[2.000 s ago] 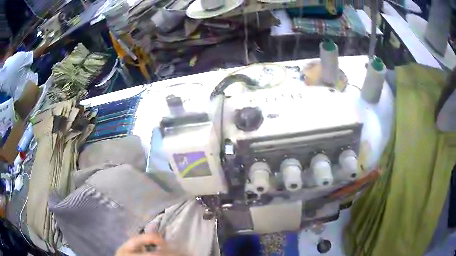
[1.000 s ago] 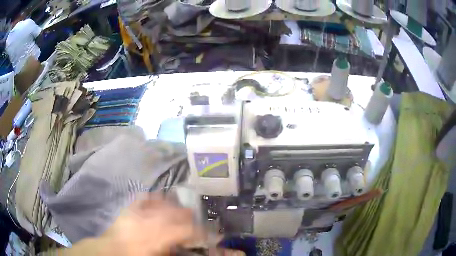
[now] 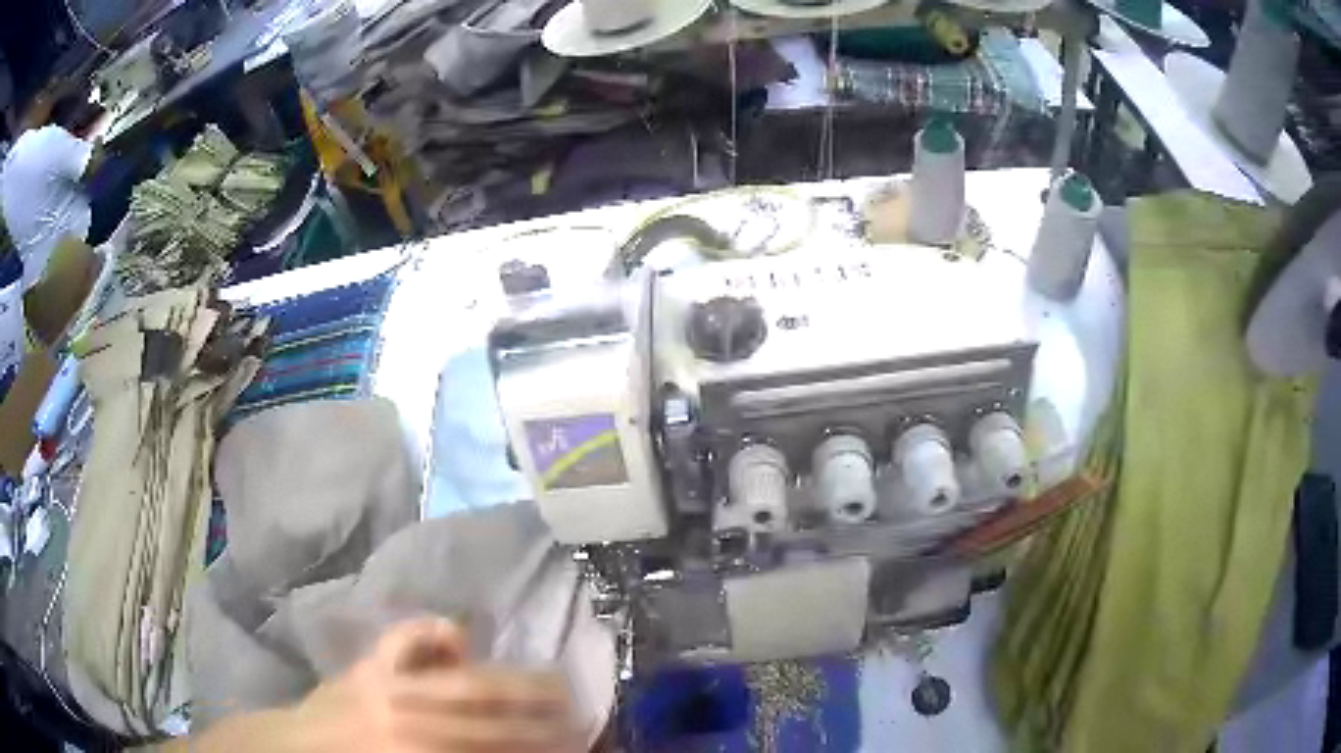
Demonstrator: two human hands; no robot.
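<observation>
My left hand is at the bottom, left of centre, blurred, lying on the grey-brown fabric panel. Its fingers point right, and whether they grip the fabric is unclear. The fabric is bunched left of the white overlock machine, and its right edge reaches the dark needle area under the head with the purple-yellow label. My right hand is not visible.
Beige pieces lie in a long stack at far left beside a striped cloth. Olive-green pieces hang at right. Green-topped cones stand behind the machine. A blue tray with scraps is at the front edge.
The fabric has shifted and refolded, with its edge now nearer the needle area. My hand has moved down and left from its place one second ago. The view has also shifted.
</observation>
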